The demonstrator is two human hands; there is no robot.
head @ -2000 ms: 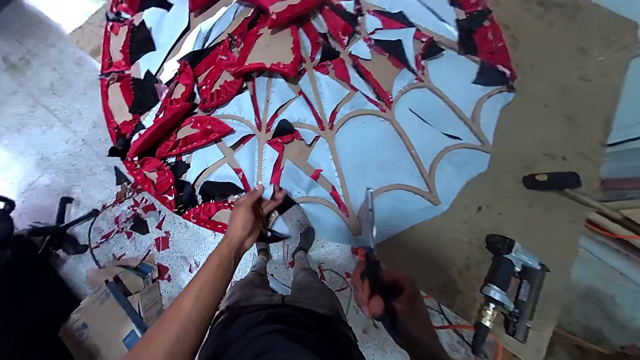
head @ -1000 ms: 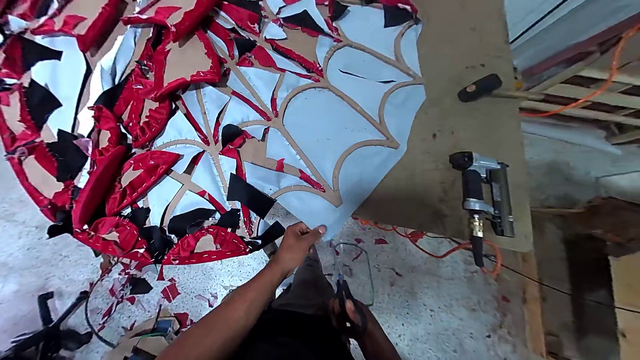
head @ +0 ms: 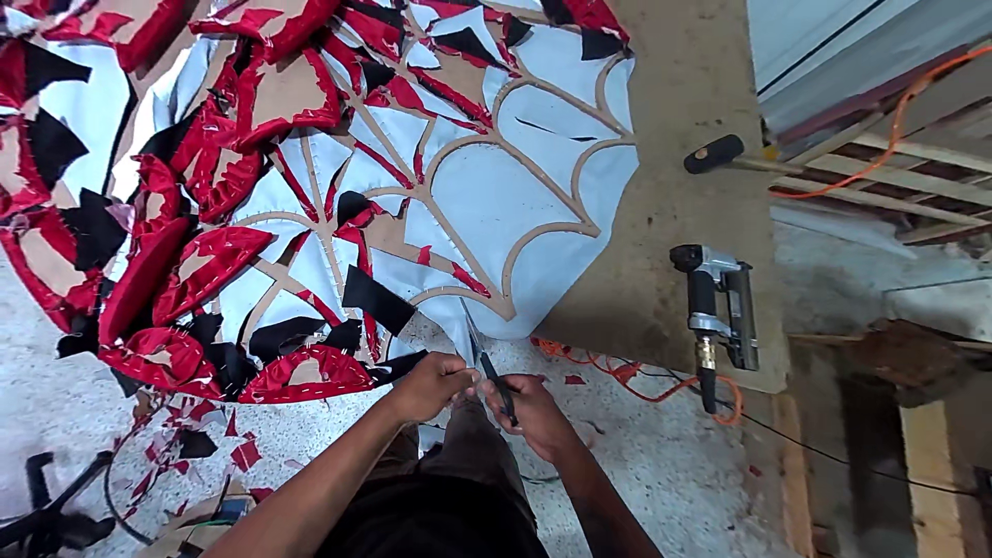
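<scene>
A pair of scissors with black handles [head: 498, 384] is in my right hand [head: 528, 418], its blades pointing up into the edge of the white fabric [head: 488, 194]. Close by on the left, my left hand [head: 435, 387] pinches the fabric's lower edge. The fabric lies under a web-shaped board frame [head: 465, 269] with curved openings. Red fabric pieces [head: 310, 380], stapled around padded panels, lie on the left part of the frame. A black fabric scrap [head: 377, 301] hangs near the blades. The blade tips overlap the white fabric.
A pneumatic staple gun [head: 717, 306] with an orange hose [head: 666, 395] and a hammer [head: 714, 154] rest on the brown board [head: 682, 93] at right. Red scraps [head: 246, 456] litter the floor. A black stand's legs [head: 58, 504] are at lower left. Wooden slats [head: 922, 163] are at right.
The scissors, apart from the fabric a second ago, now meet its edge beside my left hand. Two seconds ago my left hand was near the red and black pieces. The view has shifted right.
</scene>
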